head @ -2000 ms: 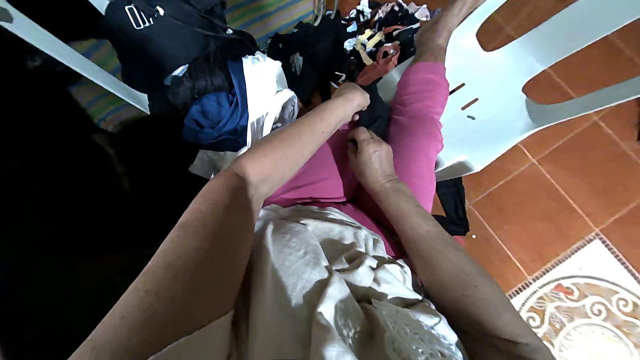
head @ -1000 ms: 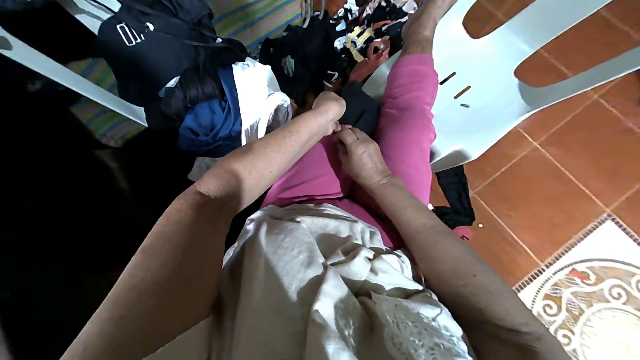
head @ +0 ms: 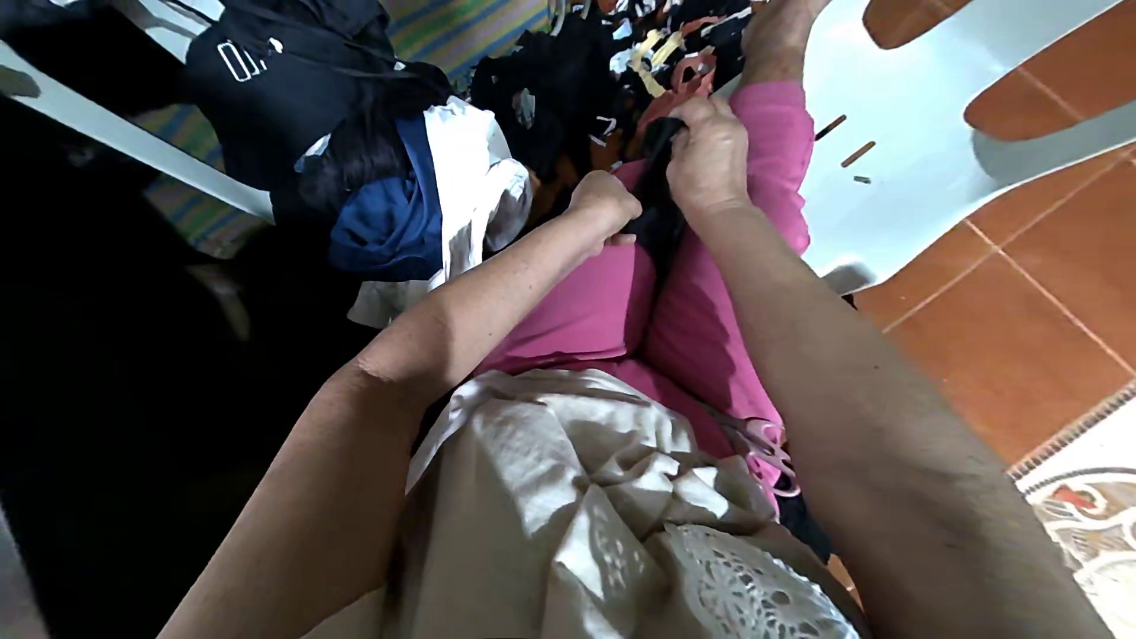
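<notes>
A piece of black fabric (head: 658,200) lies across my pink-trousered thighs. My right hand (head: 708,155) grips its upper end above my knee. My left hand (head: 605,206) is closed at the cloth's left side, with its thumb at the lower edge; the fingers are partly hidden. Pink-handled scissors (head: 770,454) rest by my right hip, beside the cream top (head: 532,479) with openwork trim. A reddish cloth scrap (head: 690,84) is just beyond my right hand.
A white plastic chair (head: 896,169) stands at the right, bearing small thin pieces. Dark, blue and white clothes (head: 390,213) are heaped at the left, near a black bag (head: 284,80). Cloth scraps (head: 568,89) lie ahead. Terracotta tiles (head: 1021,328) and a patterned mat (head: 1078,506) are at right.
My hands were close together over my lap and are now apart, the right one farther forward with the black fabric. More of the black fabric shows between them. The scissors have come into sight.
</notes>
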